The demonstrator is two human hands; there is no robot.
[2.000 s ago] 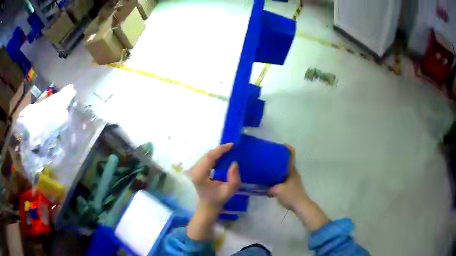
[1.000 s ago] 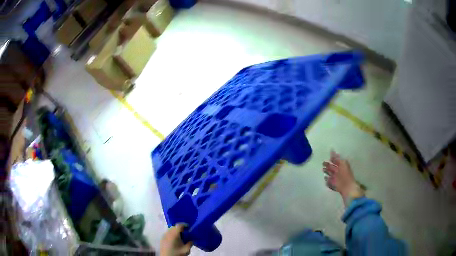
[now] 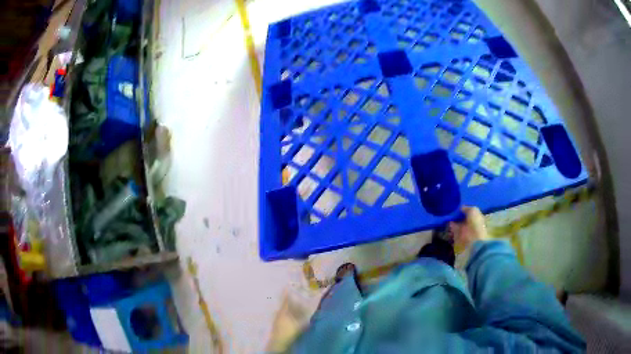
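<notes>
A blue lattice plastic pallet lies low and nearly flat in front of me, its near edge close to my feet. My right hand holds this near edge beside the middle foot recess; the fingers are partly hidden. A blurred skin-coloured shape at the bottom of the view seems to be my left hand, away from the pallet; its fingers cannot be made out. Whether the pallet's far side touches the floor cannot be told.
A long open container on the left holds dark green material and a blue bin. Clear film lies left of it. A light blue stool with a white part stands at the lower left. Yellow-black tape marks the floor.
The pallet has gone from upright to tilted, then down to nearly flat. My left hand has left its edge. My right hand, free a second ago, now holds the near edge.
</notes>
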